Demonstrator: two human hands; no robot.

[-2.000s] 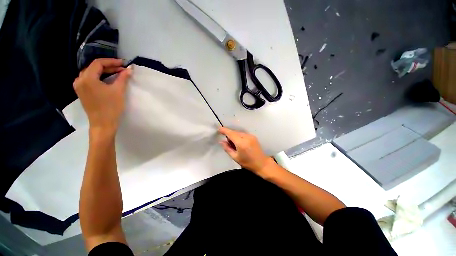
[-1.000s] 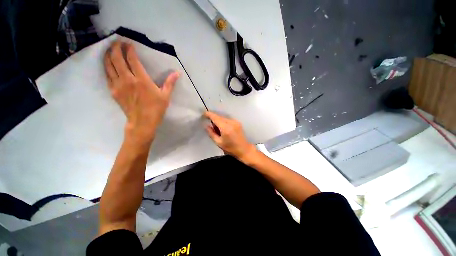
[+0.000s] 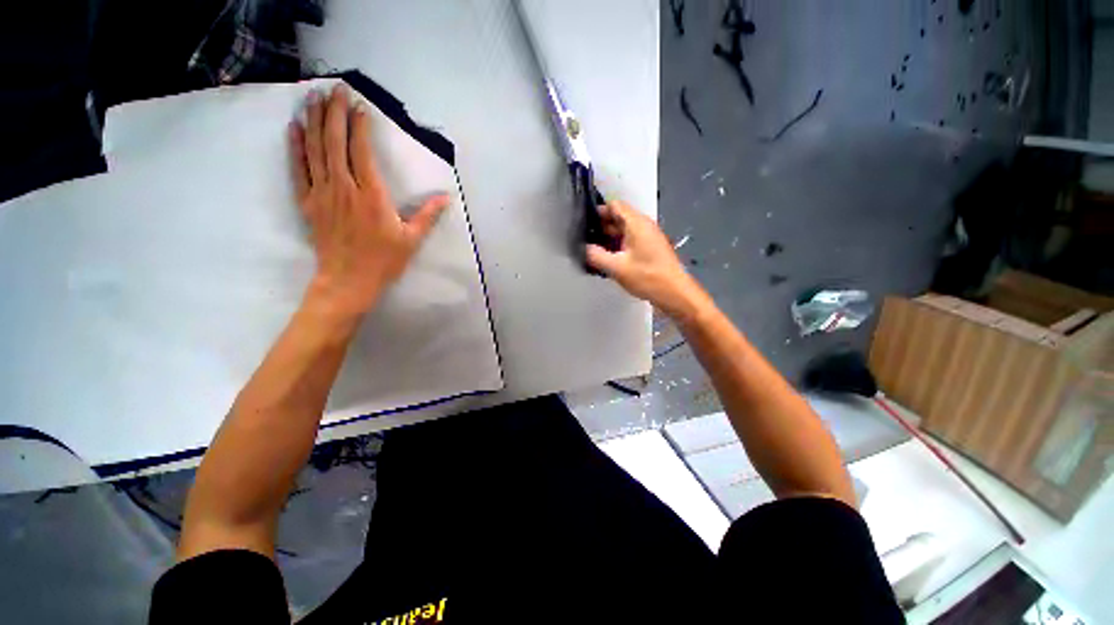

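Note:
A large white pattern piece (image 3: 183, 281) lies on dark cloth (image 3: 37, 86) on the white table. Thin dark cloth margins show past its upper right, right and lower edges. My left hand (image 3: 348, 220) lies flat on the pattern near its upper right, fingers slightly apart. My right hand (image 3: 635, 256) is closed around the black handles of the shears (image 3: 568, 134) at the table's right side. The blades point away from me and their tip is cut off by the top edge.
Plaid cloth (image 3: 257, 37) is bunched at the top left. The grey floor (image 3: 757, 159) on the right holds dark scraps and a clear plastic bag (image 3: 831, 310). A wood-coloured striped box (image 3: 977, 391) stands at the right, beside a thin red stick (image 3: 947, 468).
My right hand has left the pattern's right corner and taken hold of the shears. My left hand, first pinching the pattern's upper edge, is now flat on it. The view has shifted.

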